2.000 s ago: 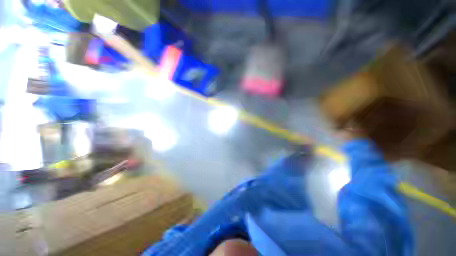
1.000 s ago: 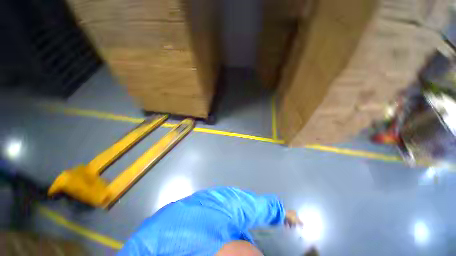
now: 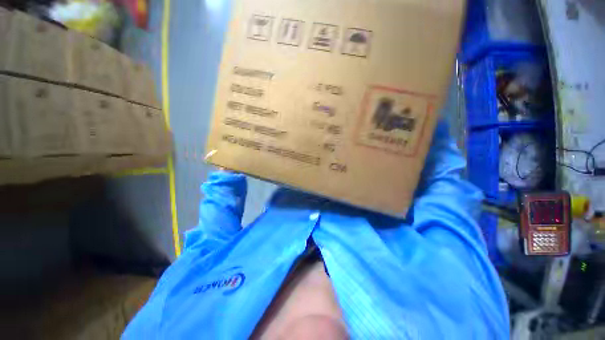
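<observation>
A large brown shipping carton [image 3: 298, 86] is in front of my chest, tilted, with its printed side towards me. It shows black symbols, text lines and a red-framed mark. My left sleeve reaches the carton's lower left corner. Only a sliver of my left hand [image 3: 230, 171] shows there, against the carton; the rest is hidden under or behind it. My right sleeve runs up behind the carton's right side, and my right hand is hidden by the carton.
Stacked brown cartons [image 3: 73, 106] stand at the left beside a yellow floor line [image 3: 170, 133]. Blue bins [image 3: 507, 86] holding bags line a white bench [image 3: 584, 60] at the right. A red scale display [image 3: 545, 222] with lit digits and a keypad is at the lower right.
The view has swung from the stacks and yellow pallet jack to the bench side. A carton is now up close before me; one second ago a visible hand was empty over the floor.
</observation>
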